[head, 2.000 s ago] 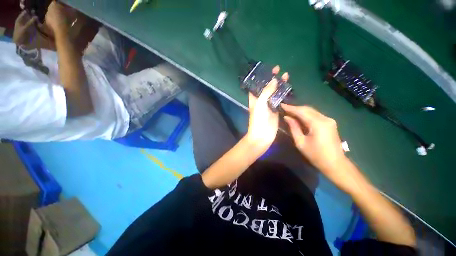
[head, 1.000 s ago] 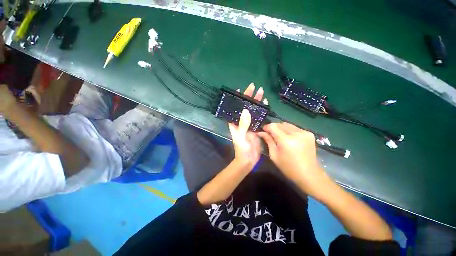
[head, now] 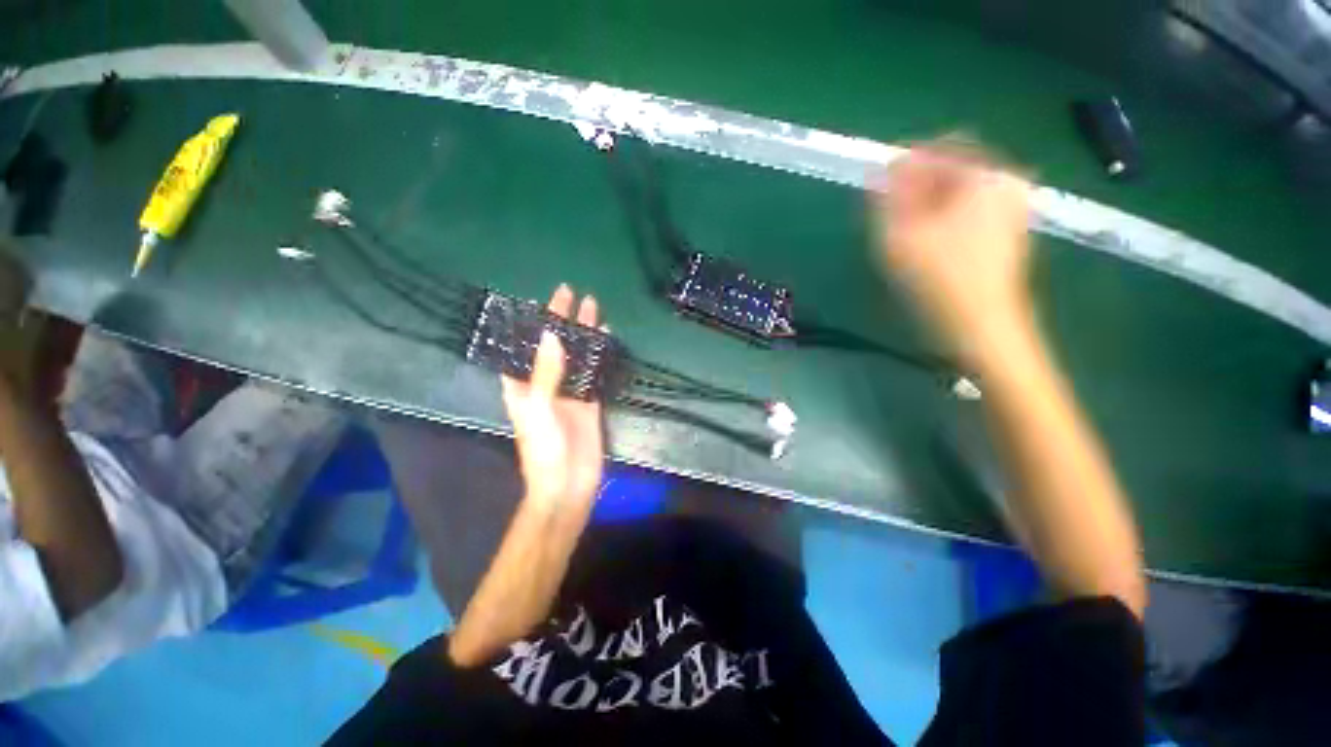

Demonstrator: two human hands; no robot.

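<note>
My left hand (head: 552, 401) holds a black circuit board module (head: 507, 333) at the bench's near edge, thumb on top and fingertips showing beyond its far side. Black leads run left from it to white plug ends (head: 333, 207) and right to more white plug ends (head: 781, 420). My right hand (head: 956, 204) is blurred, raised at the right near the pale strip; whether it holds anything cannot be told. A second module (head: 733, 296) lies on the green surface beyond the held one, with its own leads and a white plug (head: 965, 387).
A yellow glue tube (head: 187, 178) lies at the left. A dark object (head: 1106, 136) lies beyond the pale scuffed strip (head: 701, 129). A person in white (head: 110, 540) sits at the left by a blue stool (head: 343, 533). A pale bar crosses the top left.
My right hand has left the module and moved away to the far right. My left hand still holds the module. The view has shifted, so the bench things appear further left.
</note>
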